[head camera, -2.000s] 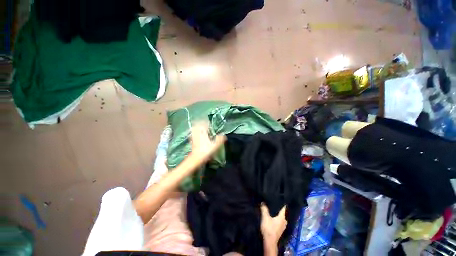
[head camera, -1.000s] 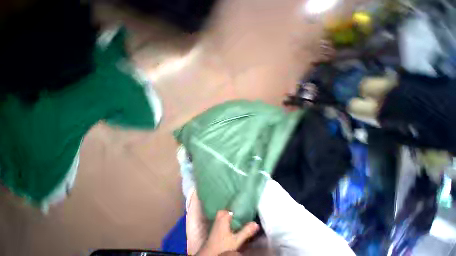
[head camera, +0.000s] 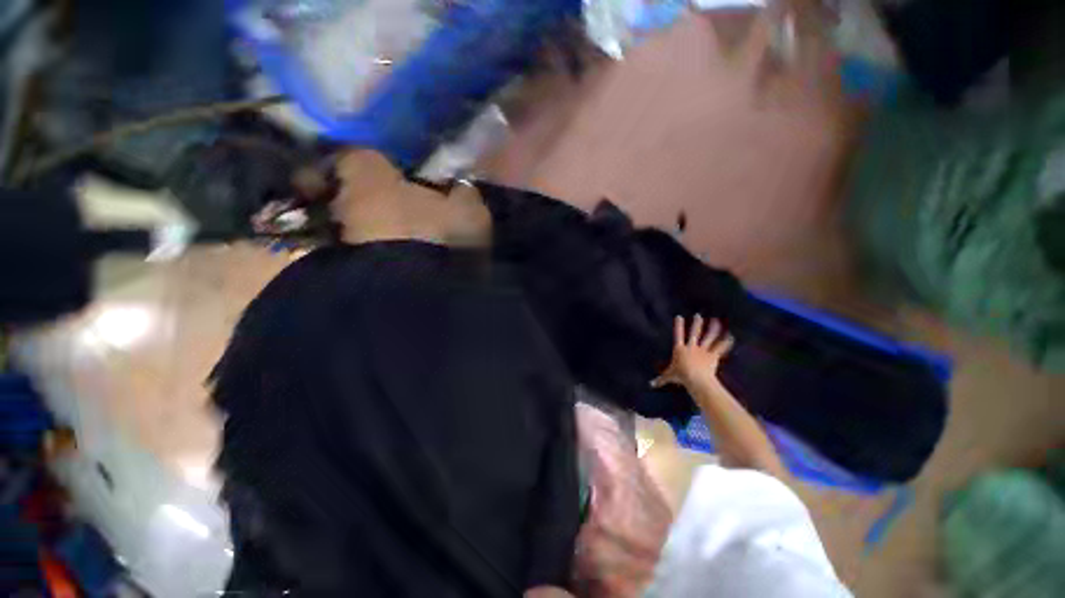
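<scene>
A large black garment (head camera: 397, 409) fills the left centre of the blurred head view, hanging close to me. My right hand (head camera: 697, 350) reaches in from the lower right in a white sleeve. Its fingers are spread over more black garments (head camera: 818, 374), and nothing is gripped. Those garments lie heaped in a blue crate (head camera: 847, 327), whose rim shows around them. Only a bit of skin at the bottom edge may be my left hand (head camera: 547, 592). It is cut off beside the large black garment, and its grip is hidden.
Green sacks stand at the right (head camera: 958, 210) and lower right (head camera: 1007, 532). A blue strip (head camera: 890, 516) lies on the floor by the crate. Another blue crate (head camera: 397, 99) is at the top left, near dark clutter. Tiled floor (head camera: 724, 140) shows between them.
The view has swung away from the green sack my hands were on, towards the blue crate of black garments. My right hand now lies spread over them. A large black garment has come up close in front.
</scene>
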